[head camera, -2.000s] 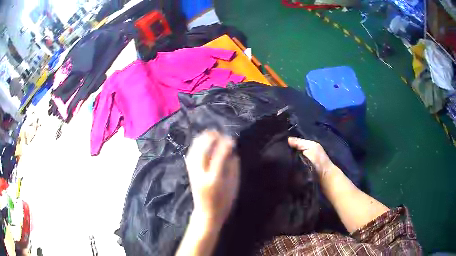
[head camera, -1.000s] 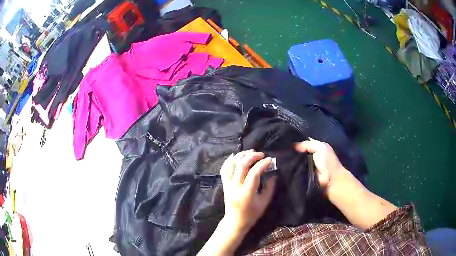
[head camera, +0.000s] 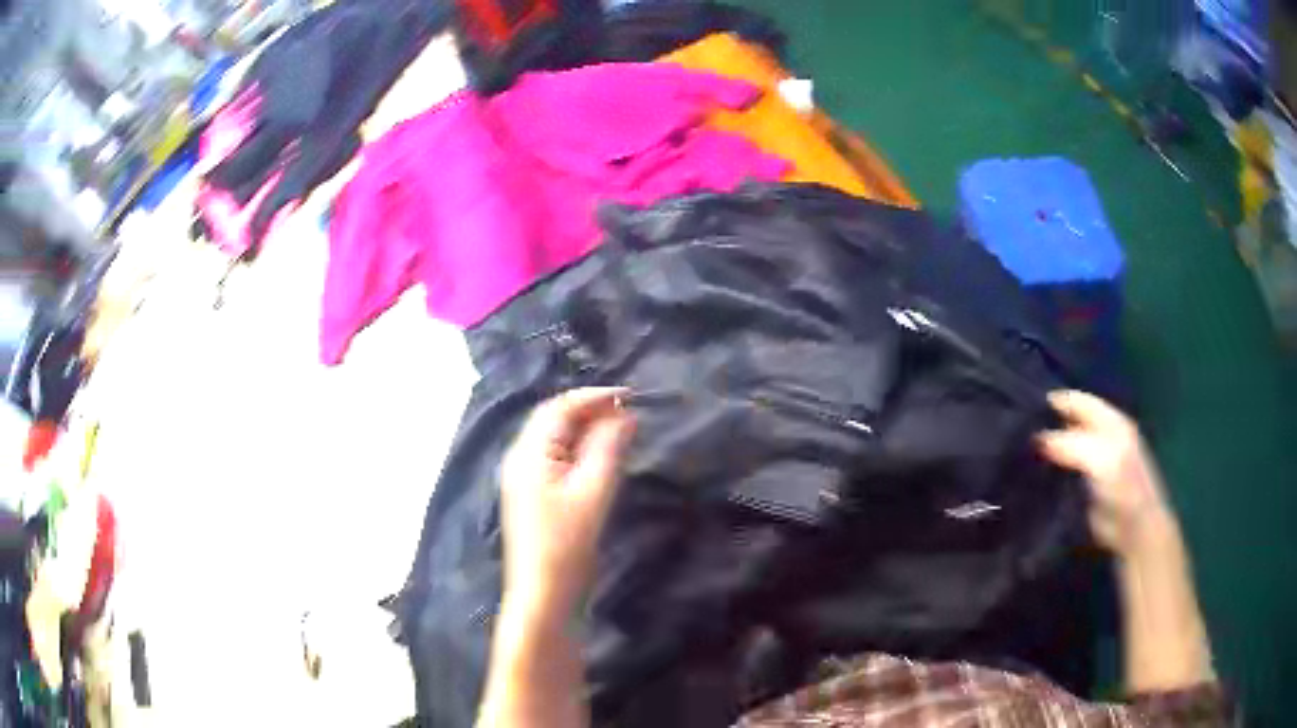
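A heap of black, slightly shiny garments (head camera: 740, 327) lies over the near part of the table in the head view, with small bright zip or metal fittings showing. My left hand (head camera: 566, 448) is over the heap's left part, fingers curled and blurred; whether it pinches cloth cannot be told. My right hand (head camera: 1102, 462) is at the heap's right edge with thumb and fingers around a dark edge of the cloth; blur hides the exact grip.
Magenta garments (head camera: 455, 213) lie beyond the heap, beside an orange board (head camera: 825, 128). Black-and-pink garments (head camera: 320, 107) are farther left. A blue stool (head camera: 1043, 221) stands on the green floor (head camera: 910, 86) at right. The pale table (head camera: 285, 469) shows at left.
My hands have moved apart, left hand leftward and right hand rightward. The black cloth is spread wider, covering the dark opening between them. The small white tag by my left hand is no longer seen.
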